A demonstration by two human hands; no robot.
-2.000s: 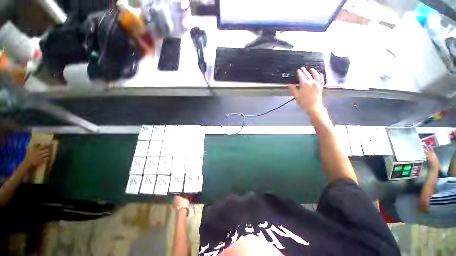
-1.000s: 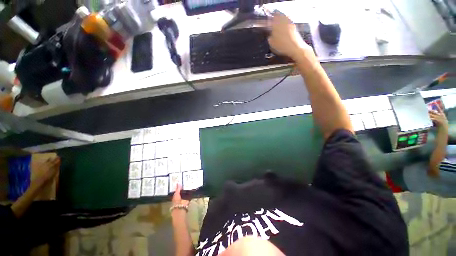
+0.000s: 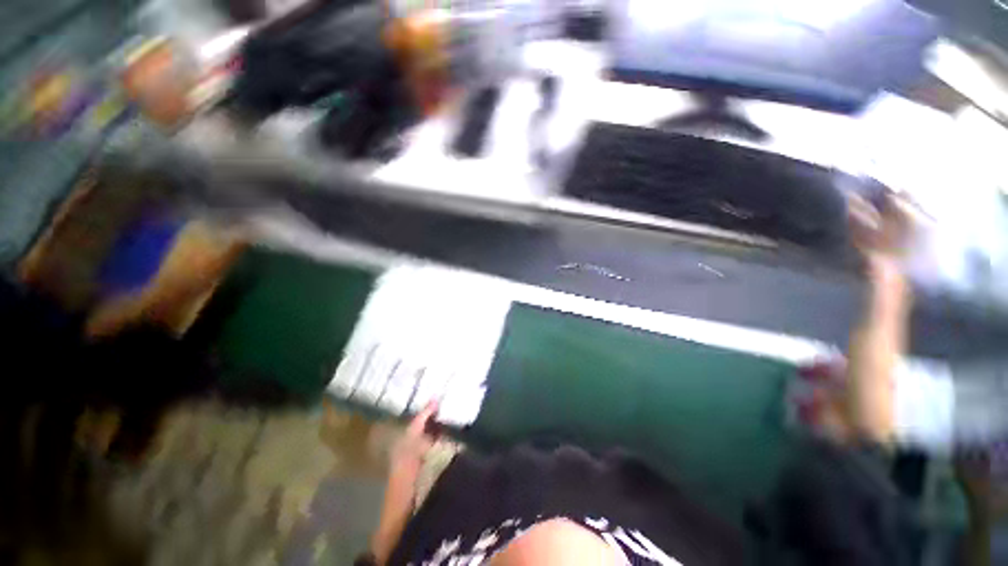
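Observation:
The view is strongly blurred. A block of white product boxes (image 3: 431, 332) lies on the green bench (image 3: 641, 387), left of my body. My left hand (image 3: 416, 429) is at the block's front edge, its fingers touching or close to the nearest boxes; its grip is unclear. My right hand (image 3: 881, 221) is on the white shelf just right of the long black keyboard (image 3: 707, 186). A dark shape, possibly the mouse, shows at its fingers. Whether the hand holds it is unclear.
A monitor (image 3: 774, 44) stands behind the keyboard. A dark phone-like rectangle (image 3: 475, 119) and a blurred dark scanner shape (image 3: 545, 116) lie left of it. Blurred red-and-white items (image 3: 816, 396) are beside my right forearm. Another person's arm (image 3: 166, 282) and a brown carton are at left.
The view has turned and tilted. My right hand has moved off the keyboard to its right side. My left hand remains at the front of the box block.

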